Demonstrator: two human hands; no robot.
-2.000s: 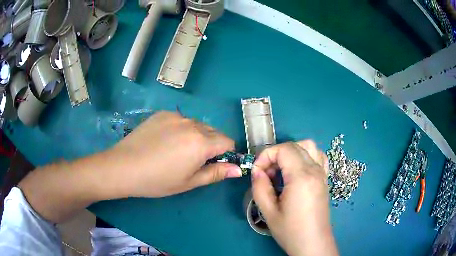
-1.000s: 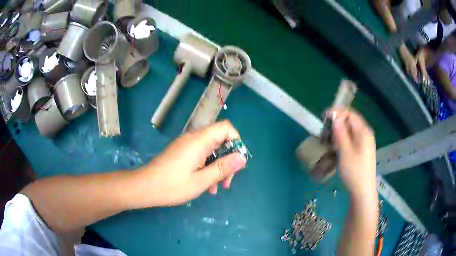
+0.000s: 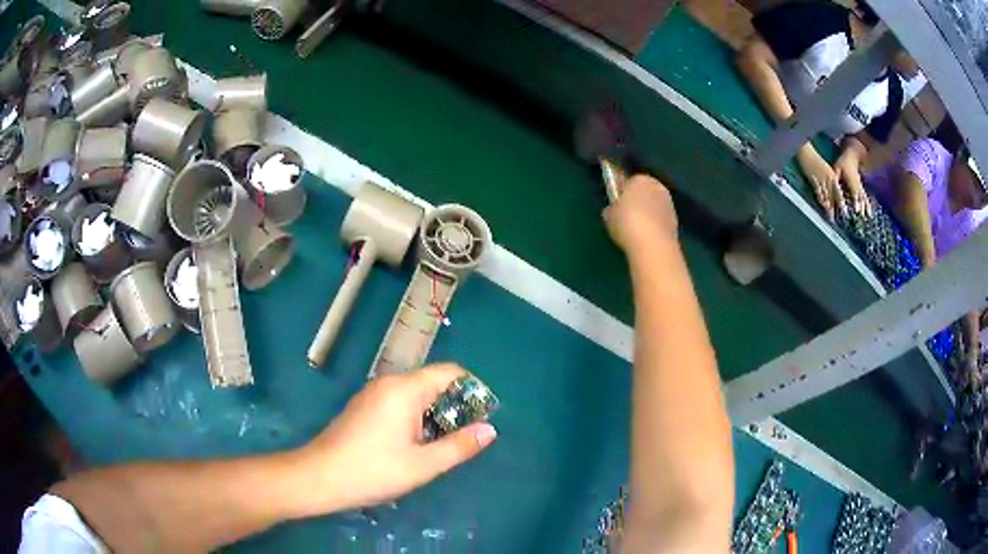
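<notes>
My left hand (image 3: 395, 438) holds several small green circuit boards (image 3: 460, 407) between thumb and fingers, above the bench's near middle. My right hand (image 3: 641, 211) is stretched out over the dark green conveyor and is closed on the handle end of a housing (image 3: 602, 139); its round head is dark and blurred. A housing half with an open handle (image 3: 417, 314) lies just beyond my left hand, with a red wire and a tiny white plug. A closed-looking hammer-shaped unit (image 3: 366, 260) lies left of it.
Many barrel housings (image 3: 141, 195) are heaped at left. Another housing (image 3: 748, 254) sits on the conveyor (image 3: 488, 162). A pale frame post (image 3: 845, 325) stands at right. Board strips (image 3: 764, 509) and an orange-handled tool (image 3: 790, 540) lie lower right. Two people work opposite.
My right hand has carried the housing from the bench, over the white edge, out to the conveyor. My left hand still holds the boards. The view has shifted towards the conveyor.
</notes>
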